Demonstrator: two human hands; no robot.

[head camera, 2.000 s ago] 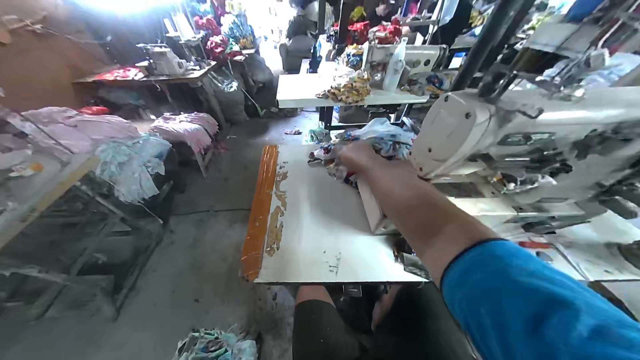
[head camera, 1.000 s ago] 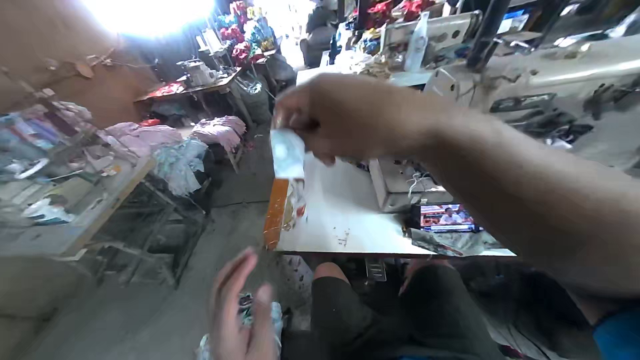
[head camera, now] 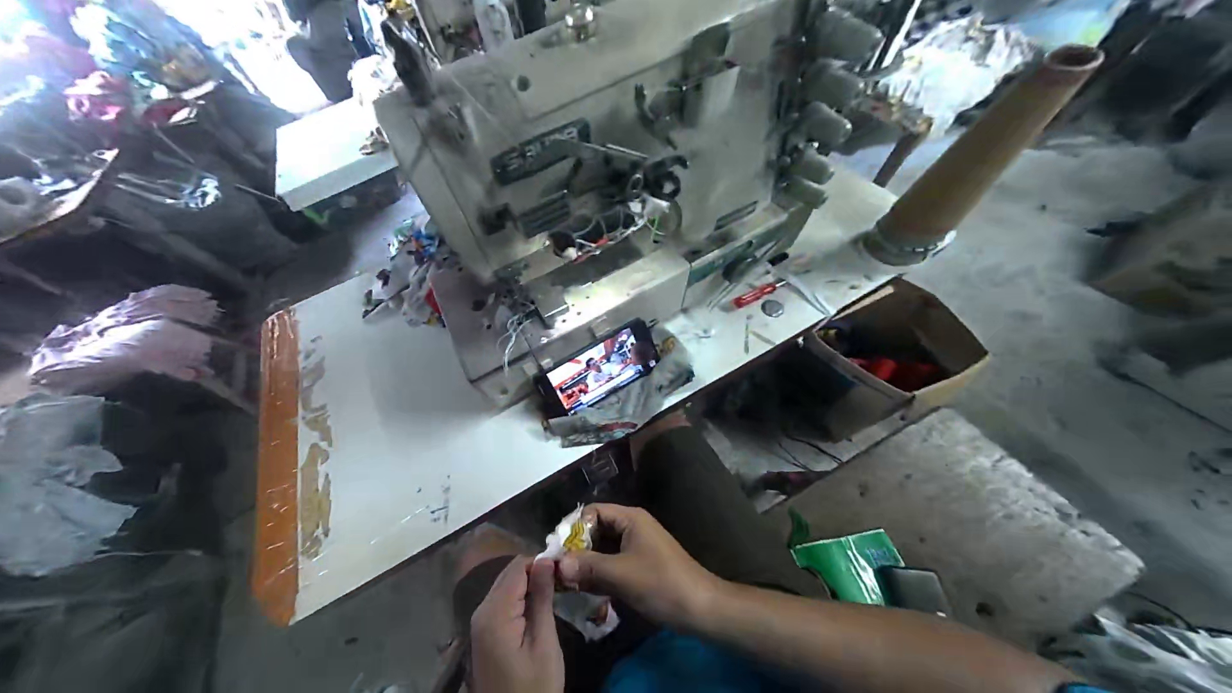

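Above my lap, my left hand and my right hand pinch a small piece of white fabric with a yellow print between thumbs and fingers. Part of the fabric hangs below the fingers. Beyond the hands stands an industrial sewing machine on a white table. A smartphone with a lit screen leans at the machine's base, on a crumpled grey wrapper. Bunched patterned cloth lies left of the machine.
A red-handled screwdriver and small tools lie right of the machine, near a tall thread cone. An open cardboard box adjoins the table's right edge. A green packet sits on a worn slab. Pink cloth is stacked at left.
My right hand has come back from over the table to my lap, where it meets my left hand at the fabric. The view has turned right and down.
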